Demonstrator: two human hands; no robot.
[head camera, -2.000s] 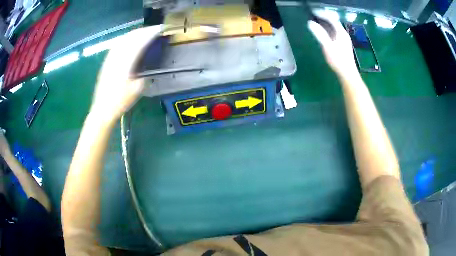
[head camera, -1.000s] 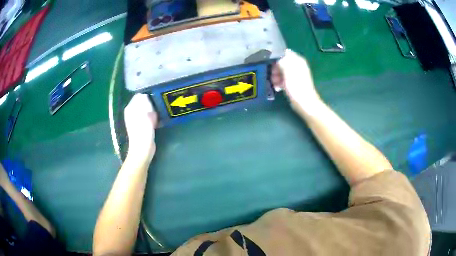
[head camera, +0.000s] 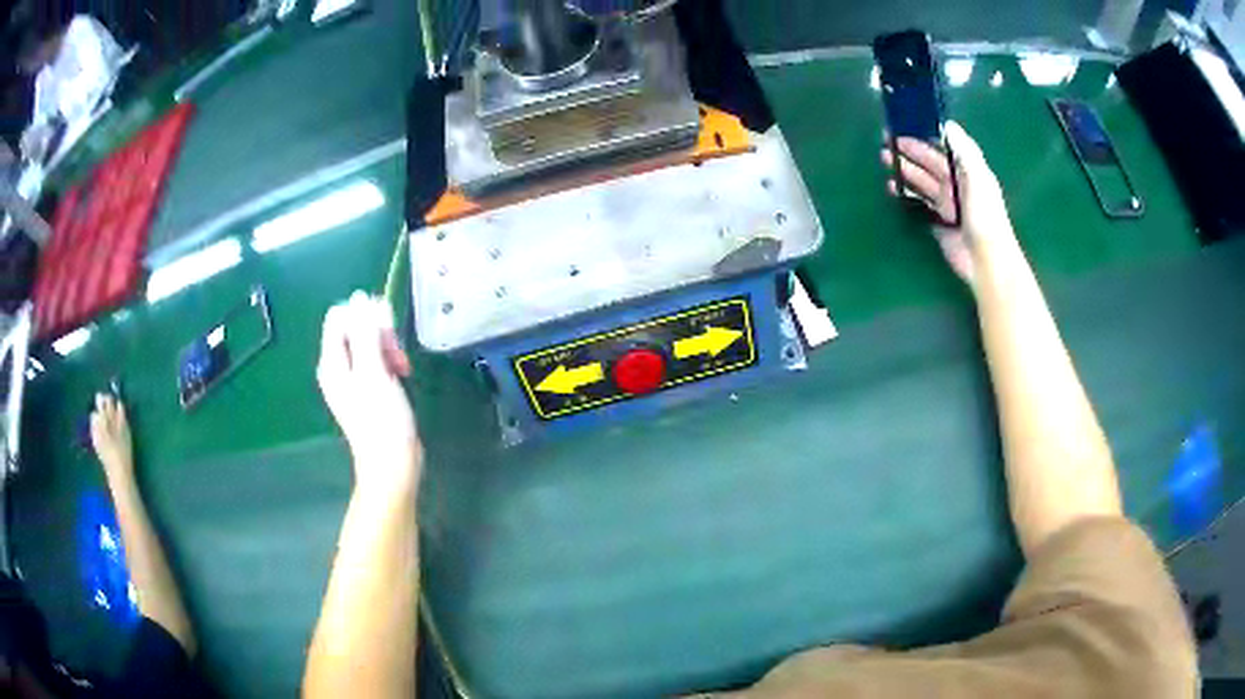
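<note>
The blue press (head camera: 669, 387) stands at the centre, with a grey metal front plate (head camera: 614, 253) and a round red button (head camera: 638, 370) between two yellow arrows. Its metal press head (head camera: 587, 116) is down over the orange-edged nest (head camera: 720, 134) and hides what lies there. My right hand (head camera: 963, 198) is right of the press and holds a phone frame (head camera: 911, 103), dark at its far end, by its near end. My left hand (head camera: 363, 362) is left of the base, apart from it and empty, with its fingers loosely bent.
Another phone frame (head camera: 227, 348) lies left on the green belt, and one (head camera: 1096, 157) lies at the right. A red ribbed tray (head camera: 112, 225) is at far left, a black object (head camera: 1185, 144) at far right. Another person's hand (head camera: 109, 426) is at left. A pale hose runs beside the press.
The press head has come down over the nest. Both my hands have left the base's sides. My right hand has moved up and right and taken hold of a phone frame.
</note>
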